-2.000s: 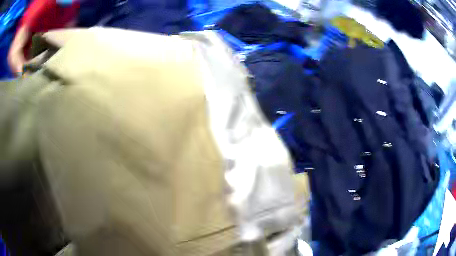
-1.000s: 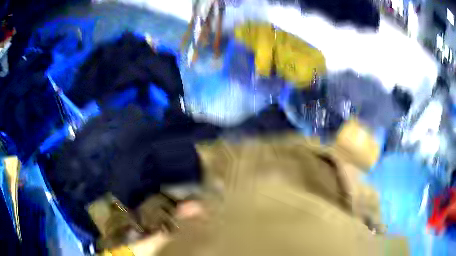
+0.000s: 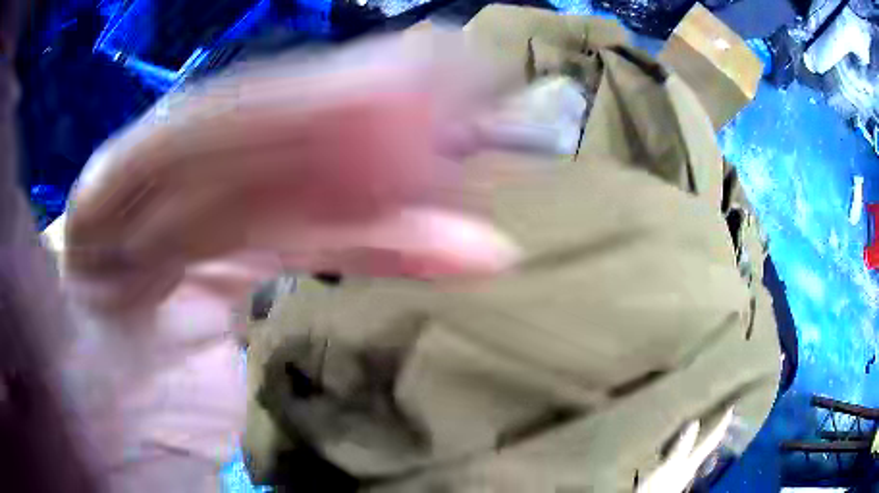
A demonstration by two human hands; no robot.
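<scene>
A heap of khaki garments (image 3: 578, 260) fills the middle, rumpled, with dark folds at its lower left. My left hand (image 3: 279, 183), large and strongly blurred, reaches in from the left, close to the camera and over the heap. Its thumb is apart from the fingers and I see nothing clearly held. A small pale patch (image 3: 549, 116) shows on the khaki cloth by the fingertips; whether they touch is unclear. A pale pinkish blur, perhaps a sleeve, is at the lower left. My right hand is not in view.
A tan cardboard box (image 3: 713, 63) stands beyond the heap at the upper right. Blue floor (image 3: 819, 193) shows along the right, with a dark metal frame (image 3: 834, 424) at the lower right and a red thing at the right edge. Dark cloth and blue edges are at the upper left.
The view has shifted, and the khaki garments now fill the middle. My left hand now shows large in front of them. The dark garments and mustard-yellow cloth have left the view.
</scene>
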